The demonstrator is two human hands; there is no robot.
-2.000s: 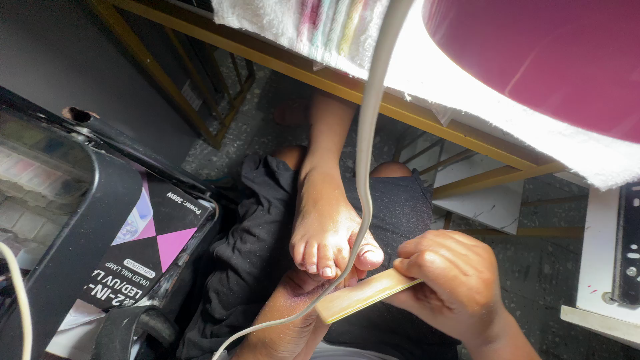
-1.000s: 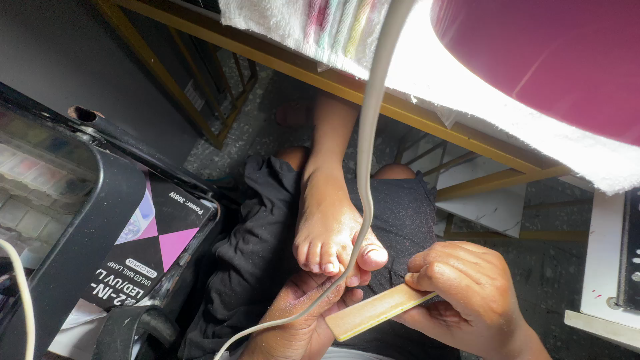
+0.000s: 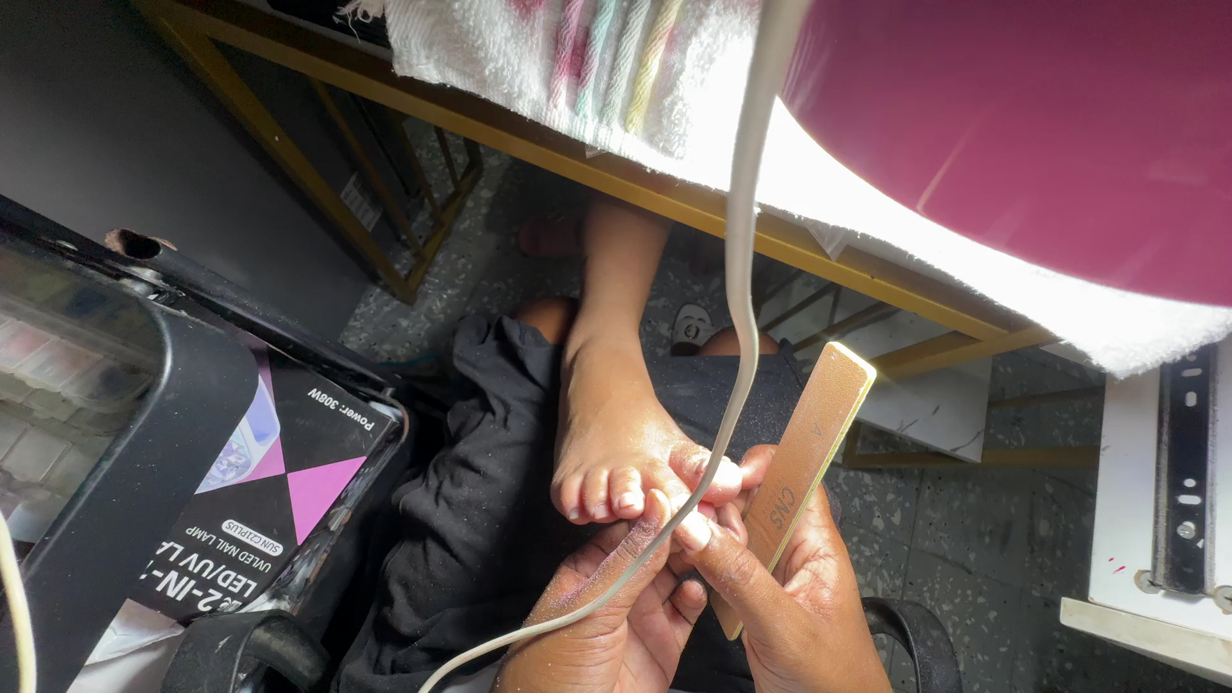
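Another person's bare foot (image 3: 621,414) rests over the dark cloth (image 3: 433,520) on the lap, toes toward me. My left hand (image 3: 616,597) is under the toes, its thumb against the toes near the big toe (image 3: 707,472). My right hand (image 3: 789,577) holds a tan nail file (image 3: 813,433) with a light edge, tilted upright between its fingers, the file's top end pointing away from me. The right thumb and fingertips are at the big toe's side. A white cable (image 3: 741,289) crosses in front of the view and hides part of the toes.
A gold-framed table (image 3: 539,144) bears a white striped towel (image 3: 674,87) and a pink round surface (image 3: 1011,125). At left stand a black case (image 3: 183,385) and a nail lamp box (image 3: 327,433). A white drawer unit (image 3: 1136,500) is at right, with a chair arm (image 3: 914,626) below.
The nail file has swung from lying nearly level below the toes to standing steeply at the right. My right hand has come in to the big toe, and my left thumb is now against the toes.
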